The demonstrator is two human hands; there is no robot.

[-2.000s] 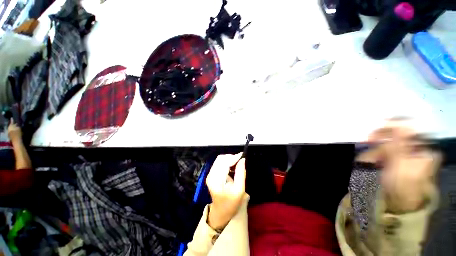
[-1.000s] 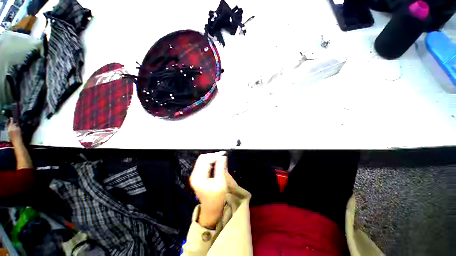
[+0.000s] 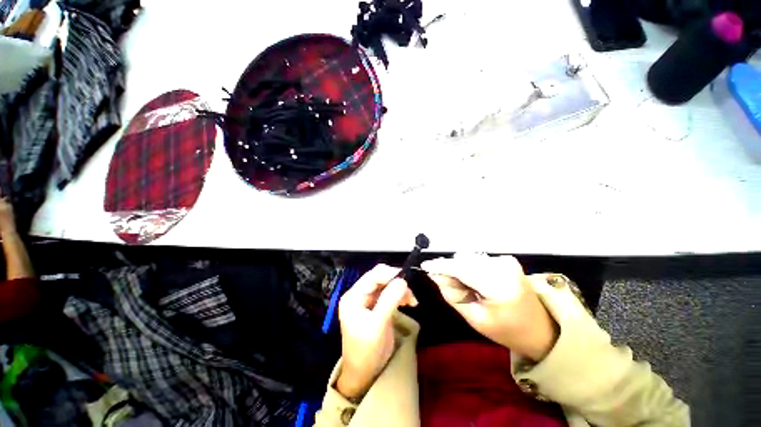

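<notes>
My left hand (image 3: 371, 321) grips a short black knot button (image 3: 420, 243) at its tail, between thumb and fingers, just below the table edge. The round knob points up and away over the edge. My right hand (image 3: 492, 300) is beside it, its fingertips closed together close to the tail. No needle or thread can be made out between them. The round plaid container (image 3: 346, 125) on the table holds a tangled heap of black unfinished button strips (image 3: 288, 129) with white specks.
Red plaid oval lid (image 3: 163, 167) left of the container. Black cluster (image 3: 392, 25) beyond it. Clear narrow box (image 3: 551, 113), phone (image 3: 613, 27), pink-capped bottle (image 3: 692, 62) and light blue case (image 3: 747, 92) at right. Plaid garments (image 3: 92, 83) at left; a person's arm (image 3: 15, 246) at far left.
My right hand was blurred at the right, then out of view, and is now beside my left hand. The knot button shows again at my left fingertips. The camera view has shifted slightly.
</notes>
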